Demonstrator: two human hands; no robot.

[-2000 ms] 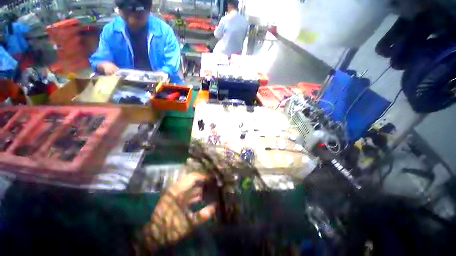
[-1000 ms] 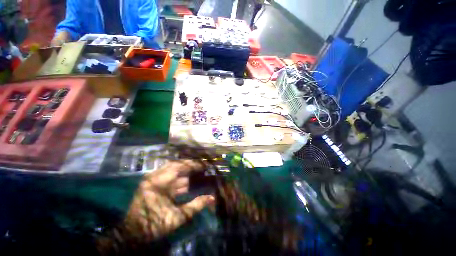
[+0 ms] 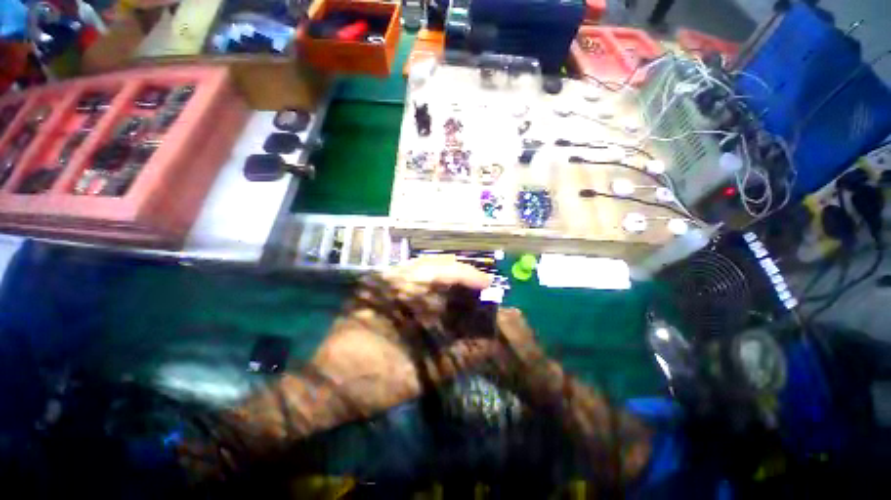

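Note:
My left hand and my right hand meet over the green mat, partly covered by blurred dark strands. Between their fingers is a small dark square object, which looks like a watch body; its details are too blurred to tell. Both hands seem to hold it. A flat glossy black square with a small white mark lies on the mat left of my left hand.
Behind my hands stand the compartment organizer, the wooden parts board and a green bottle. A pink foam tray is left. Black units lie beside it. A round-grilled fan and wired box are right.
The view has tilted down, so the board and trays sit higher and the person in blue is out of view. My right hand now shows clearly beside the dark object. The black square now shows.

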